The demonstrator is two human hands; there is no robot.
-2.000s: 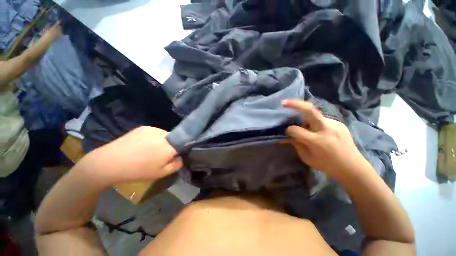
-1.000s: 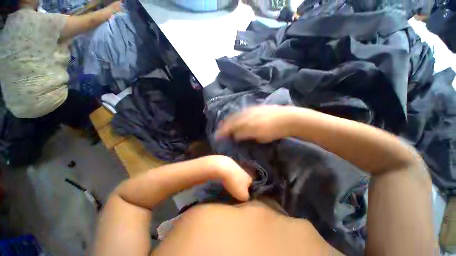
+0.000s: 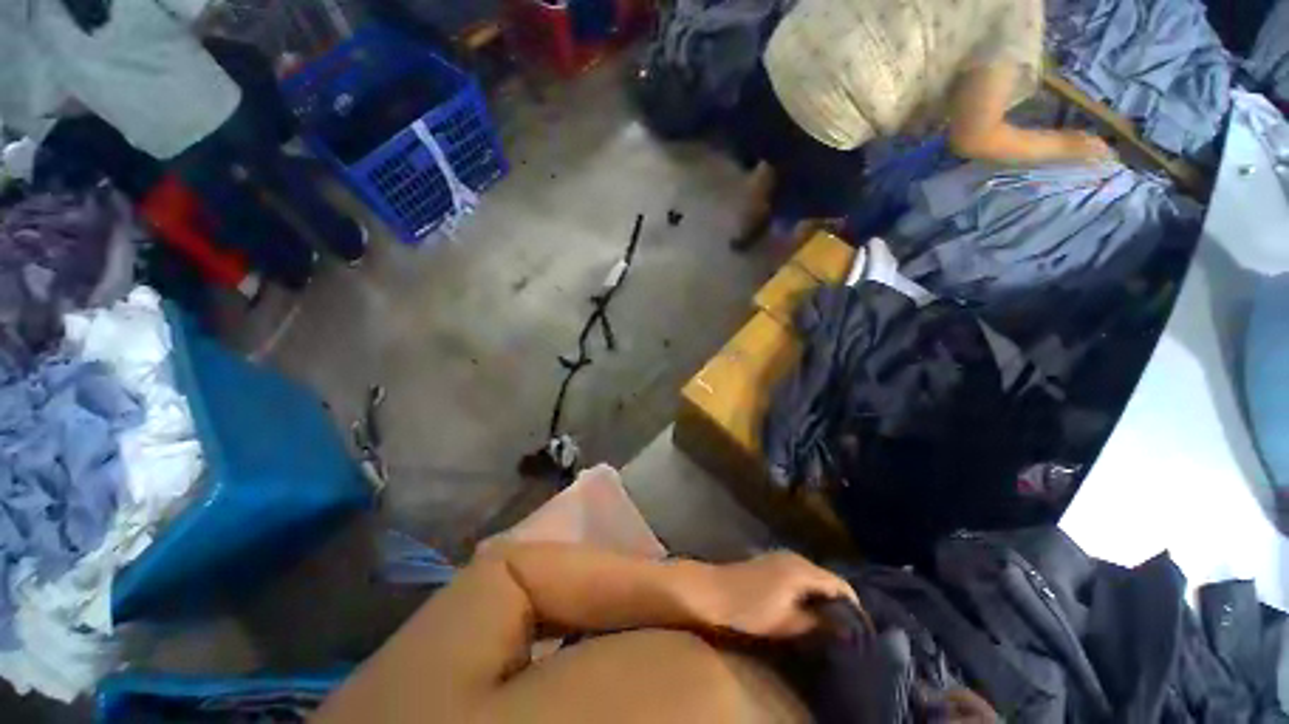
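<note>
My left hand (image 3: 778, 594) is closed on a bunched part of the dark grey garment (image 3: 1046, 608) at the bottom right. The garment lies in loose folds along the near edge of the white table (image 3: 1173, 424). A small bit of skin shows low among the folds at the bottom edge, perhaps my right hand, but it is too cut off to tell what it does.
Cartons (image 3: 735, 382) with dark clothes (image 3: 933, 410) stand left of the table. A person (image 3: 905, 71) bends over blue-grey garments (image 3: 1032, 226) behind. A blue tub (image 3: 255, 439) of light clothes, a blue crate (image 3: 403, 135) and a black cord (image 3: 587, 333) are on the floor; another person stands upper left.
The view has swung left to the floor and tubs. The garment now lies at the bottom right. My right arm, earlier reaching across the garment, has left the picture or nearly so.
</note>
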